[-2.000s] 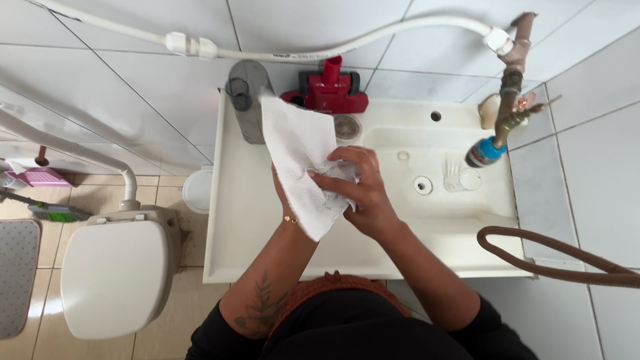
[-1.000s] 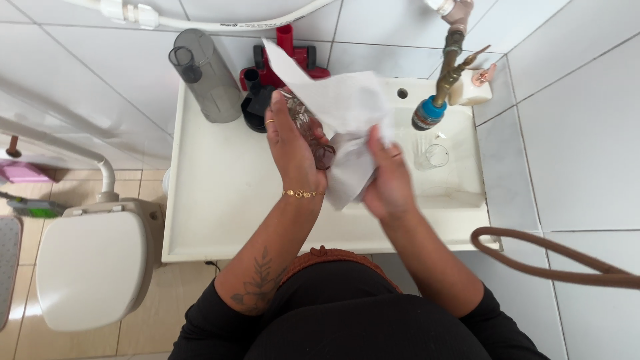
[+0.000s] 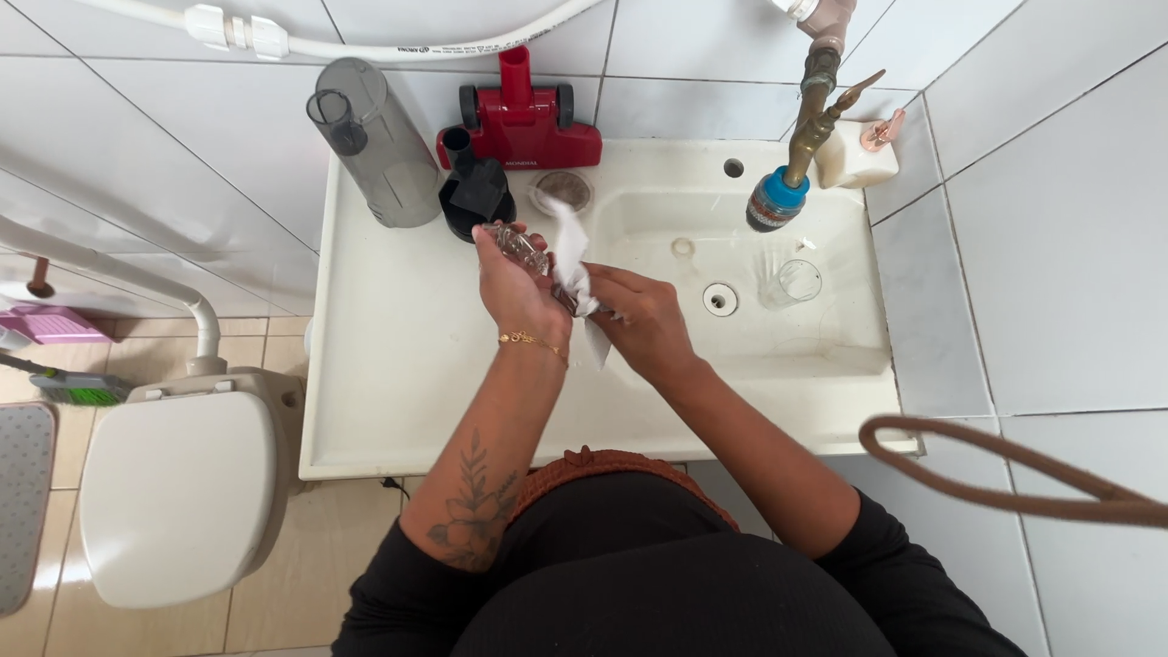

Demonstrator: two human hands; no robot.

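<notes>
My left hand (image 3: pixel 525 297) is closed around a clear, ridged piece (image 3: pixel 518 248), glass or plastic, whose lower part is brownish; my fingers hide some of it. A white paper or cloth wipe (image 3: pixel 571 251) lies against the piece's lower end, pinched by my right hand (image 3: pixel 643 315). Just above my left hand, a black vacuum cleaner part (image 3: pixel 474 196) stands on the sink counter. To its left is a grey transparent cylinder (image 3: pixel 392 160). Behind them a red vacuum floor head (image 3: pixel 520 128) leans at the wall, with a round mesh piece (image 3: pixel 563 190) before it.
A white sink basin (image 3: pixel 757 351) at the right holds a clear cup (image 3: pixel 798 280). Over it hangs a brass tap (image 3: pixel 808 137) with a blue-collared filter. A soap dispenser (image 3: pixel 858 155) stands in the corner. A brown loop (image 3: pixel 985 493) juts in from the right; a toilet (image 3: pixel 182 493) is at the left.
Two seconds ago the wipe was spread broadly over my left hand; now it is bunched, and the clear piece shows in my left palm. My right hand has stayed on the wipe.
</notes>
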